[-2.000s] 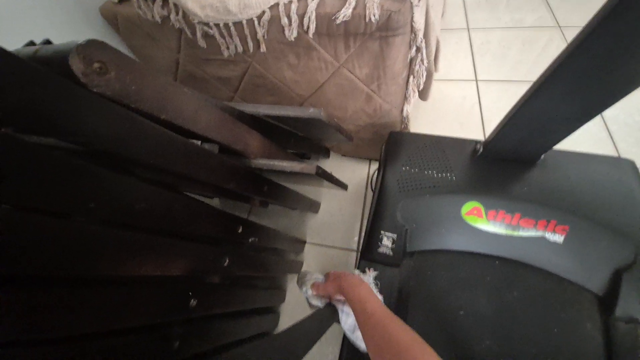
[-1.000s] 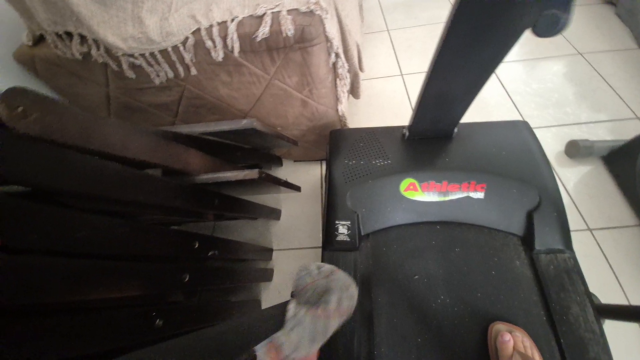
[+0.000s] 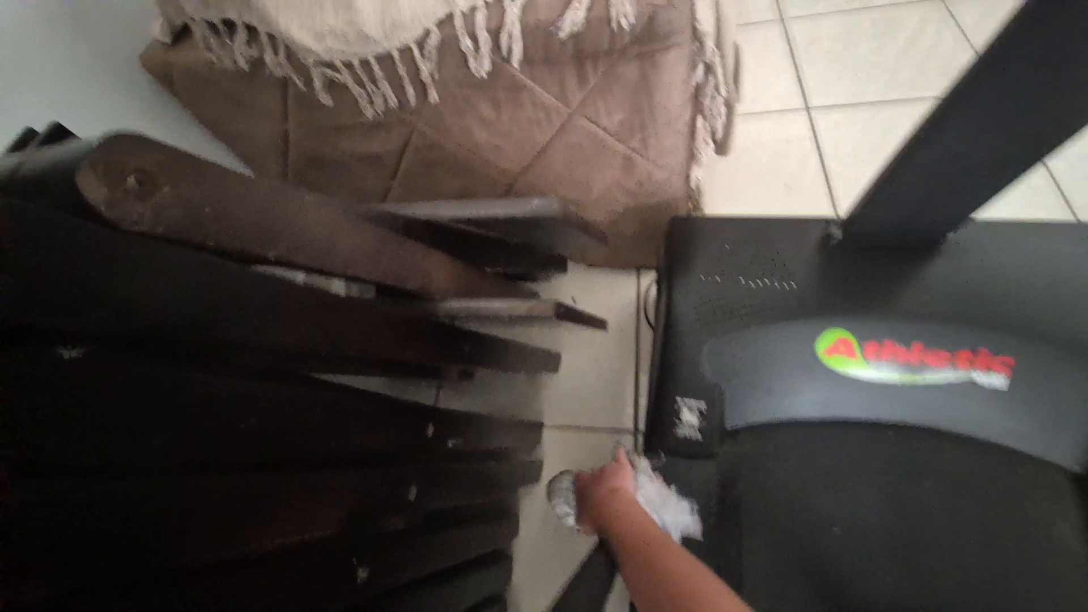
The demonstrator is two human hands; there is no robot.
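One hand, which looks like my right hand (image 3: pixel 605 493), comes in from the bottom of the view, closed on a pale, crumpled cloth (image 3: pixel 667 501). It is between the ends of the dark wooden slats (image 3: pixel 340 476) and the left edge of the black Athletic treadmill (image 3: pixel 790 374). Cloth shows on both sides of the fingers. A narrow dark bar (image 3: pixel 586 582) lies just below the hand. My left hand is not in view.
A brown quilted cover (image 3: pixel 544 127) with a fringed beige throw (image 3: pixel 340 34) over it stands behind the slats. The treadmill's black upright (image 3: pixel 943 144) rises at the right. White floor tiles (image 3: pixel 765 161) show behind the treadmill and beside the slats.
One second ago the cloth was low in the view, with no hand clearly seen, and a foot showed on the treadmill. Now the hand shows with the cloth, and the foot is out of view.
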